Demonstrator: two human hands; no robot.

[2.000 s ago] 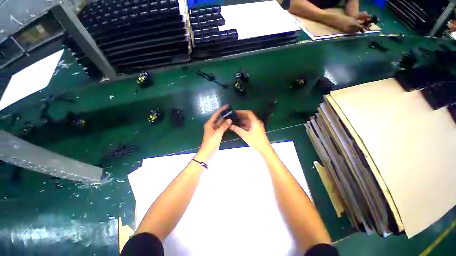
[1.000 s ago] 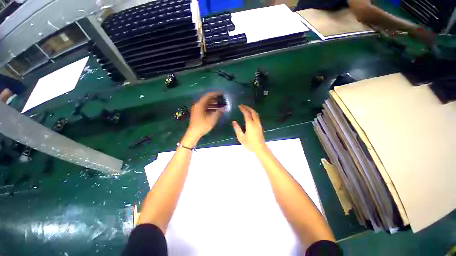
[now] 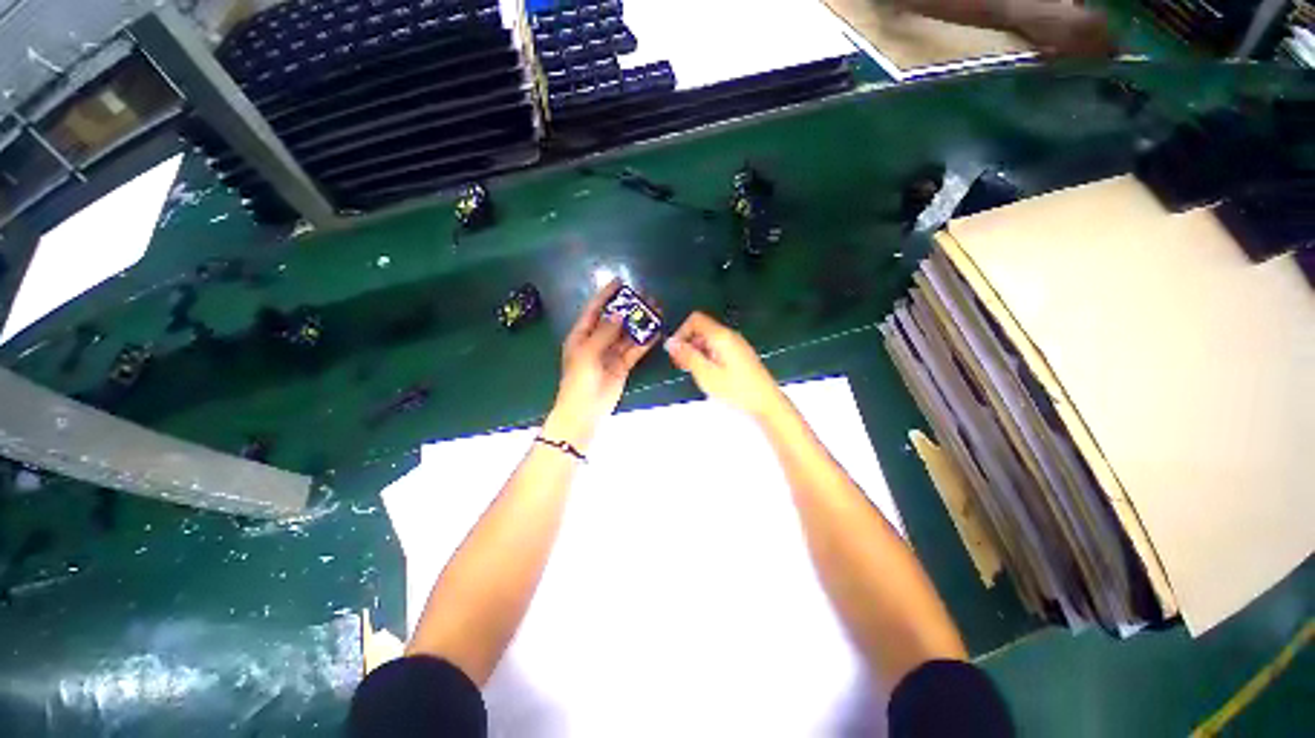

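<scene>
My left hand (image 3: 596,349) holds a small black housing with a circuit board (image 3: 633,314) in it, its silver, white and yellow spots facing up. My right hand (image 3: 707,355) is just right of the unit, fingers curled; whether it grips a thin lead or part of the unit is too small to tell. Both hands are above the green bench, just beyond the far edge of the white work sheet (image 3: 663,562).
Circuit board assemblies (image 3: 519,304) lie scattered on the green bench (image 3: 418,274). A tall stack of cardboard sheets (image 3: 1139,375) stands at right with black units on top. Stacked black trays (image 3: 418,116) stand across the bench. A grey support (image 3: 159,447) is at left. A person's blurred arm (image 3: 1010,18) shows at top right.
My left hand has turned the unit so its board side shows. My right hand, spread and apart a second ago, is now curled close beside it. The coworker's arm has moved.
</scene>
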